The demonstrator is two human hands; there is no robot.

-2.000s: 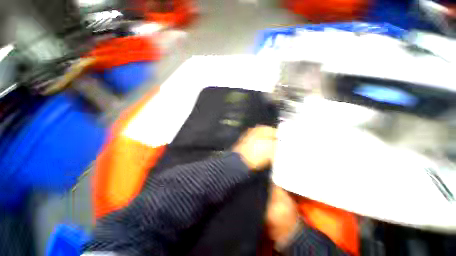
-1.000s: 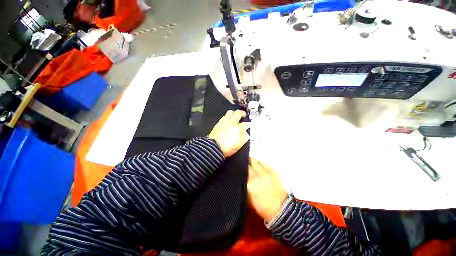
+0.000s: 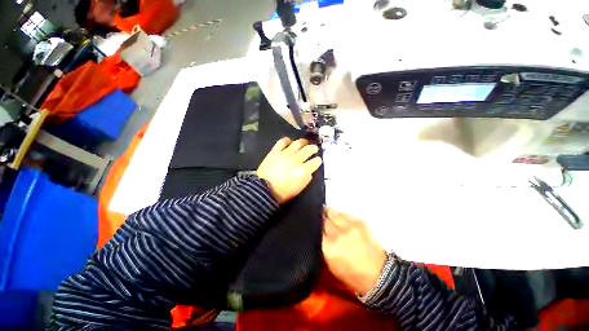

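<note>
A black ribbed padded panel point(image 3: 210, 129) lies on the white sewing table, its right edge at the presser foot point(image 3: 325, 134). A camouflage strip point(image 3: 250, 117) runs on its far part, and a plain cross band point(image 3: 205, 173) crosses it. My left hand point(image 3: 289, 169) presses flat on the panel just before the presser foot, fingers spread slightly. My right hand point(image 3: 350, 249) holds the panel's right edge nearer me, with its fingertips partly hidden at the edge. The near end of the panel hangs over the table's front edge.
The sewing machine's control panel point(image 3: 475, 94) is at the right. Thread snips point(image 3: 556, 203) lie open on the table's right. Orange-red cloth point(image 3: 287, 317) hangs below the table edge. A blue bin point(image 3: 51, 226) stands at the left. A grey guide arm point(image 3: 289, 81) rises before the needle.
Since one second ago, the panel's far end has shifted slightly away and left in view, and the near end shows a camouflage bit. Both hands keep their places on the panel. The view has shifted a little.
</note>
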